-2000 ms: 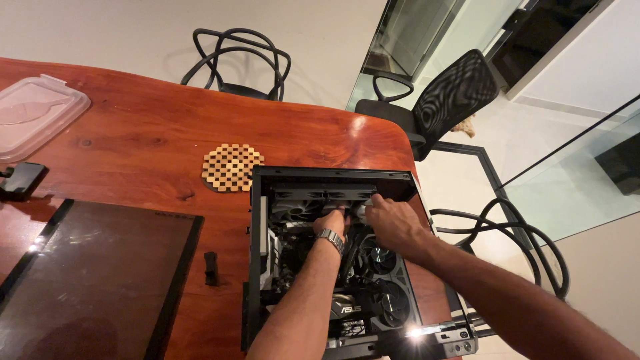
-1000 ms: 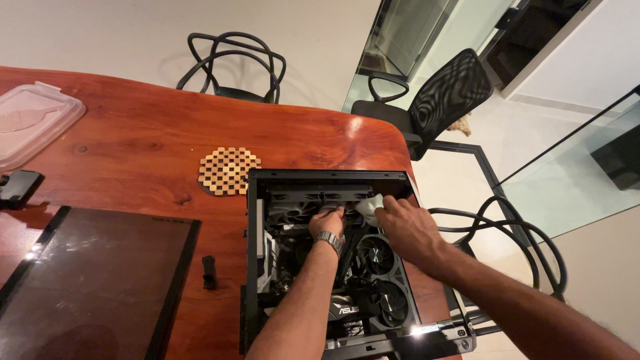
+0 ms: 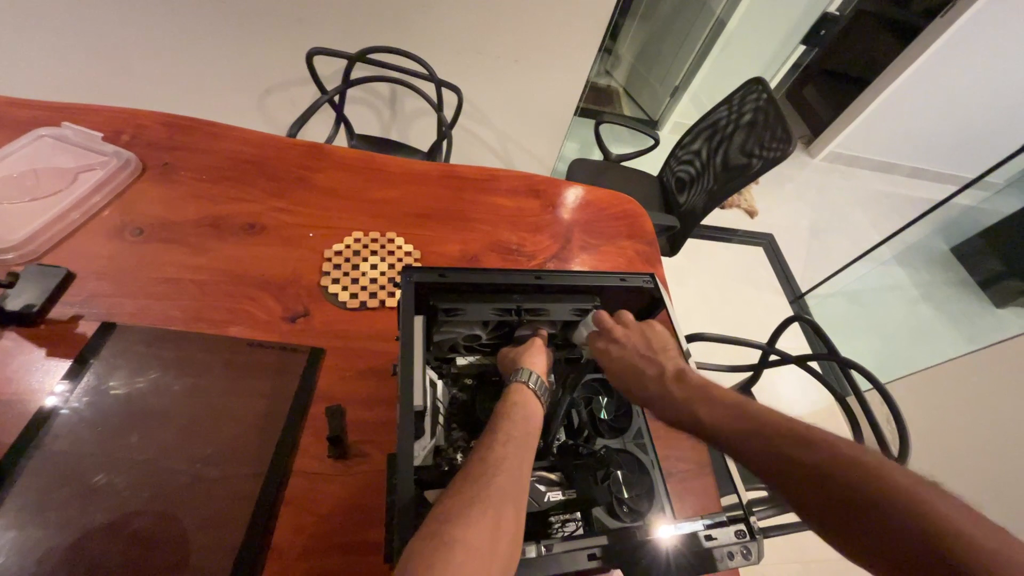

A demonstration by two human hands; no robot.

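Note:
An open black computer case lies on the wooden table, its inside facing up. My left hand, with a metal wristwatch, reaches in and touches a fan of the radiator along the far side; whether it grips anything is hidden. My right hand holds a crumpled white cloth or tissue against the radiator's right end. Nearer to me are two case fans, an upper one and a lower one. An ASUS graphics card sits beside my left forearm.
A dark glass side panel lies left on the wooden table, a small black part beside it. Beyond are a checkered wooden trivet, a black device and a plastic lid. Black chairs, one meshed, stand around.
Both hands stay inside the case near the radiator. The white cloth in my right hand shows less than one second ago, and that hand has shifted slightly.

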